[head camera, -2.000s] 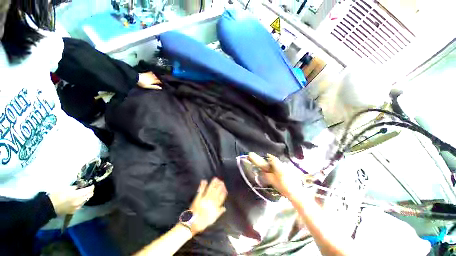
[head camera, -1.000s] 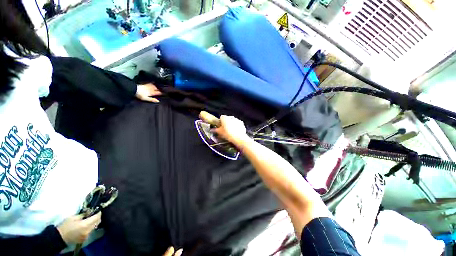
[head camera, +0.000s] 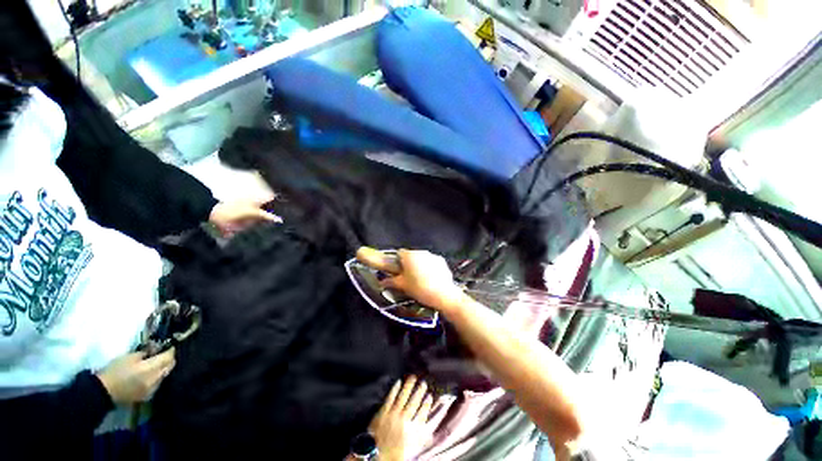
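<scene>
A large black garment lies wrinkled over the table. My right hand is closed on the tan handle of a steam iron, which is over the middle of the garment. The iron's pale outline shows; its underside is hidden, so contact with the cloth is not certain. My left hand, with a dark watch at the wrist, lies flat with fingers spread at the garment's near edge, beside pinkish folds. It grips nothing that I can see.
A person in a white printed top stands at the left, one hand near the cloth, the other holding a dark looped object. Two blue padded arms lie at the far side. Black hoses run right from the iron. White cloth is at lower right.
My left hand has come up from the bottom edge onto the cloth. The iron is slightly lower in view. The garment has gone from smooth to wrinkled, and the other person's hand has shifted left and down.
</scene>
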